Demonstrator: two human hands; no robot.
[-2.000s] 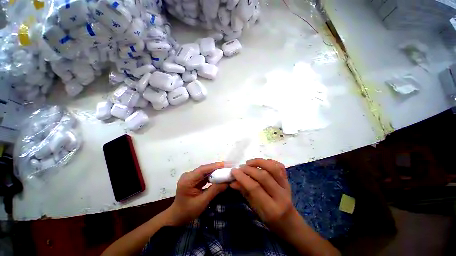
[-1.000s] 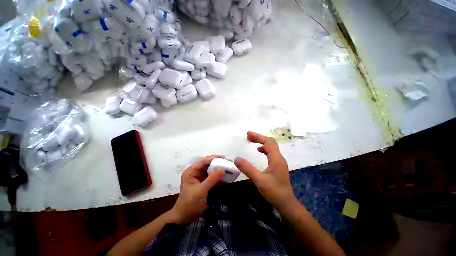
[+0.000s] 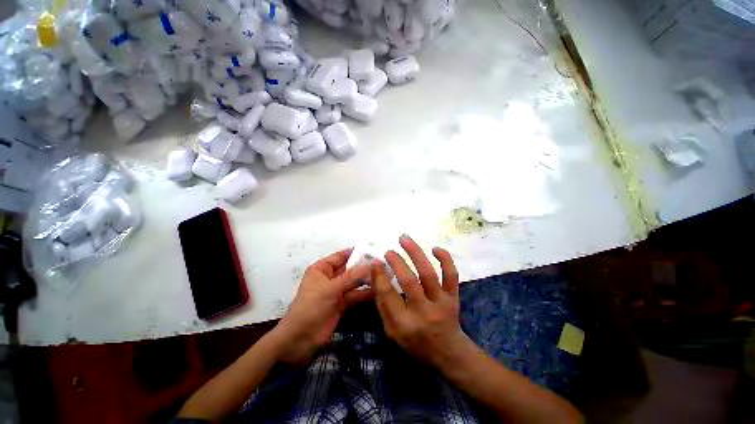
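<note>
A small white earbud charging case point(image 3: 359, 258) is held at the table's front edge, mostly covered by fingers. My left hand point(image 3: 319, 302) grips it from the left between thumb and fingers. My right hand point(image 3: 418, 302) touches its right side with thumb and fingertips, the other fingers spread. Whether film is on the case cannot be seen. A loose pile of white cases point(image 3: 286, 120) lies further back. A smartphone point(image 3: 213, 263) with a dark screen and red edge lies left of my hands.
Large clear bags of cases point(image 3: 165, 50) stand at the back left, a small clear bag point(image 3: 81, 217) at the left. A bright white heap of film sheets point(image 3: 505, 166) lies right of centre. A yellowed taped seam point(image 3: 608, 137) and crumpled scraps point(image 3: 680, 151) are at the right.
My right hand has come back from beside the case onto it, covering more of it. My left hand still holds the case. The view has shifted slightly.
</note>
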